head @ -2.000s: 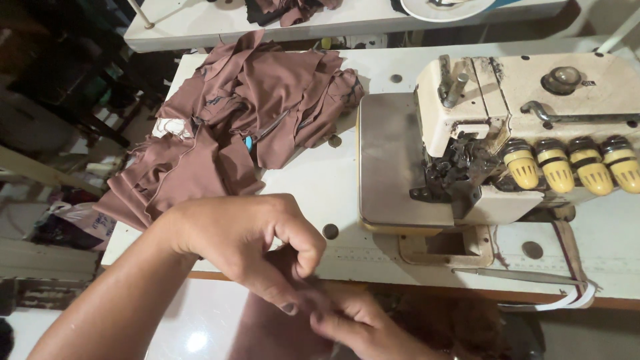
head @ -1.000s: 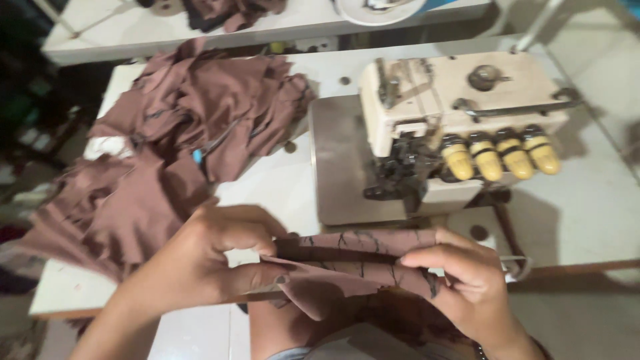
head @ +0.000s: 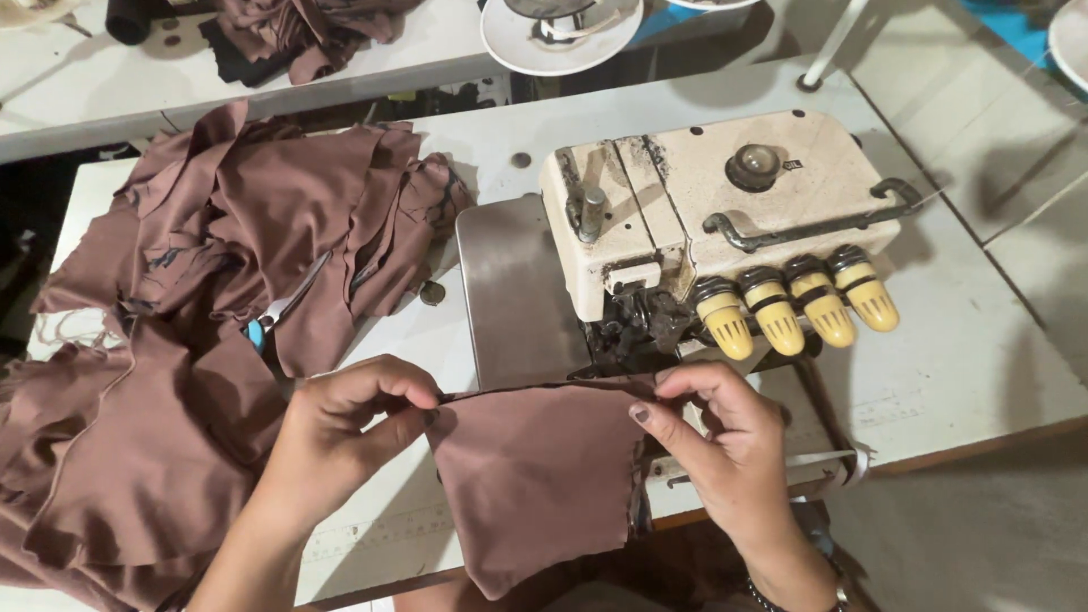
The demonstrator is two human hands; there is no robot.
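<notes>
A mauve fabric piece point(head: 544, 476) hangs by its top edge between both hands, in front of the overlock sewing machine point(head: 722, 195). My left hand point(head: 353, 433) pinches its upper left corner between thumb and fingers. At the upper right corner, my right hand point(head: 722, 425) grips the same edge. Behind the cloth is the machine's metal side plate point(head: 518, 289), close to the dark presser foot area point(head: 637, 327). Part of the machine's front lies hidden behind the cloth and my right hand.
Crumpled mauve fabric pieces point(head: 255, 195) cover the left of the white table point(head: 476, 161), with blue-handled thread snips point(head: 289, 306) on them. Yellow tension knobs point(head: 775, 314) line the machine's front. Another table point(head: 408, 76) behind holds more cloth point(head: 306, 30) and a white thread stand plate point(head: 561, 38).
Two seconds ago my hands were close together with the cloth bunched low; now they are apart and the piece hangs spread between them. One second ago it was folded.
</notes>
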